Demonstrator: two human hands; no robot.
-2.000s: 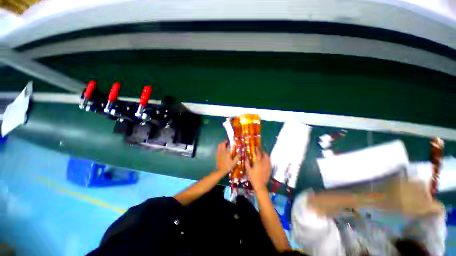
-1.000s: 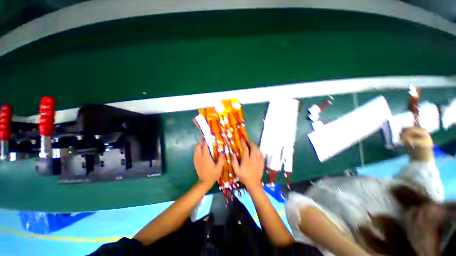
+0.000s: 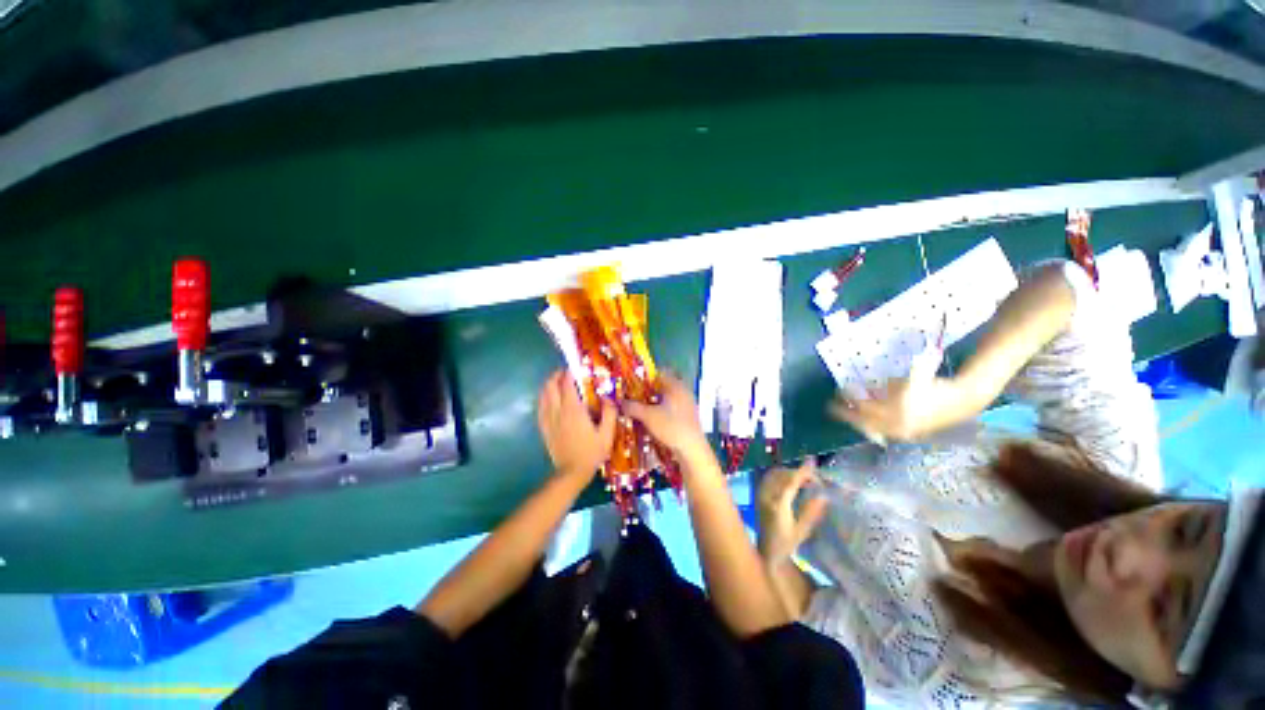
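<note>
A bundle of shiny orange film strips [image 3: 606,333] with dark red lead wires lies on the green bench in front of me. The strips fan out a little at the far end, and the wires with small pale tips hang past the near end. My left hand [image 3: 573,422] holds the bundle's left side. My right hand [image 3: 666,416] holds its right side, with the thumb across the strips. A narrow white strip [image 3: 561,336] lies along the bundle's left edge. How each finger grips underneath is hidden.
Black clamp fixtures [image 3: 319,416] with red handles [image 3: 190,305] stand to the left. White strips [image 3: 742,340] with red wire ends lie right of the bundle. Another person [image 3: 916,555] sits at the right, a hand over a dotted white sheet [image 3: 902,326]. A blue stool [image 3: 139,627] is at the lower left.
The view has shifted slightly. My hands stay on the bundle, and its far ends sit closer together and lean more to the left. The other person's hand has moved from a strip to the dotted sheet.
</note>
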